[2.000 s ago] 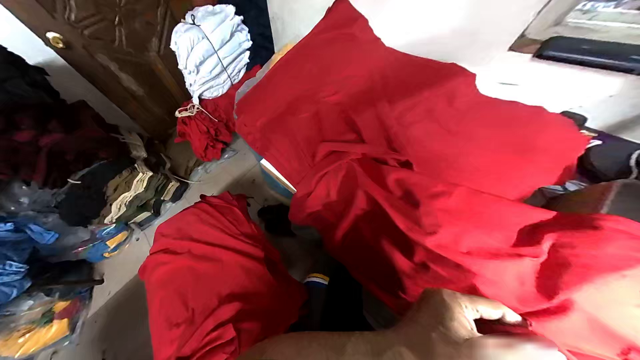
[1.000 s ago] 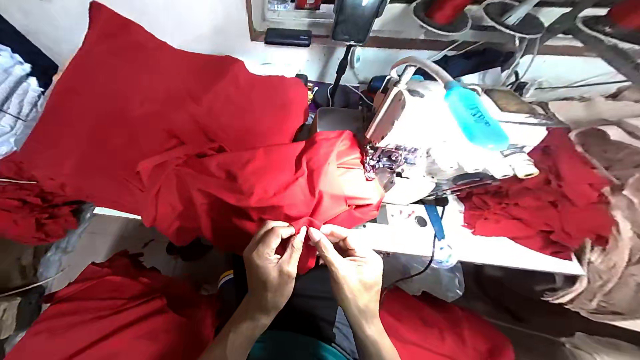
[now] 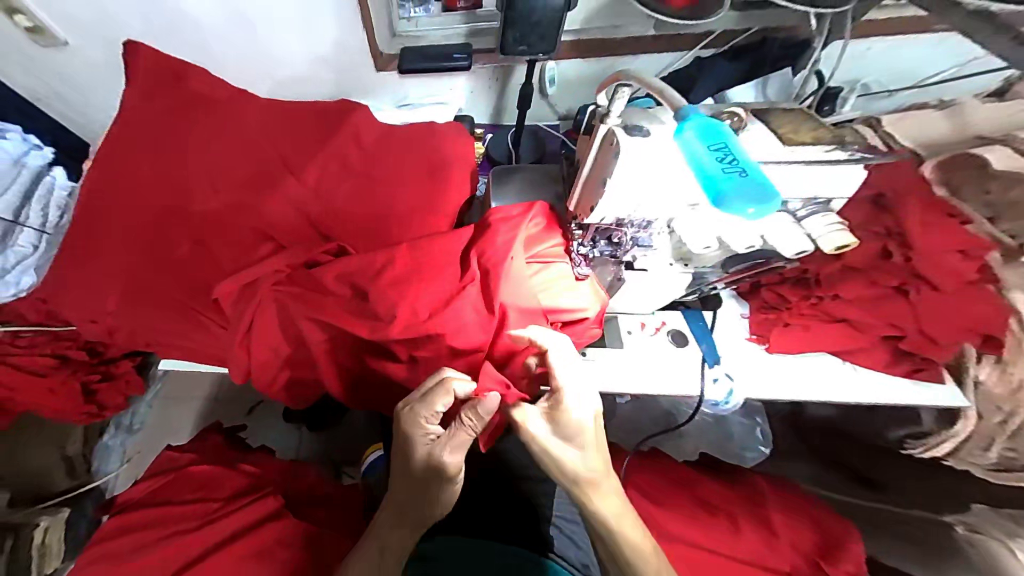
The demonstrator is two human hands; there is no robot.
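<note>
Red fabric (image 3: 384,288) lies in folds over the near edge of the sewing table, its right end beside the needle area of a white overlock sewing machine (image 3: 640,184). My left hand (image 3: 438,432) pinches an edge of this fabric between thumb and forefinger. Close to its right, my right hand (image 3: 560,408) has its thumb and forefinger curled at the same edge, gripping the cloth. Below the fingers hangs a small pointed corner of the fabric. Behind the folds, a broad flat part of red cloth (image 3: 264,176) spreads to the upper left.
The white tabletop (image 3: 840,380) carries a heap of red cloth pieces (image 3: 896,280) on the right. A light blue bottle (image 3: 726,164) sits on the machine. Behind stands a phone on a holder (image 3: 534,28). More red fabric (image 3: 216,512) lies low on the left. A black cable (image 3: 680,428) hangs below the table.
The view has swung right from the door side to the machine. Two seconds ago only one hand showed at the red fabric; both are at its edge now, the right one's fingers more spread than one second ago.
</note>
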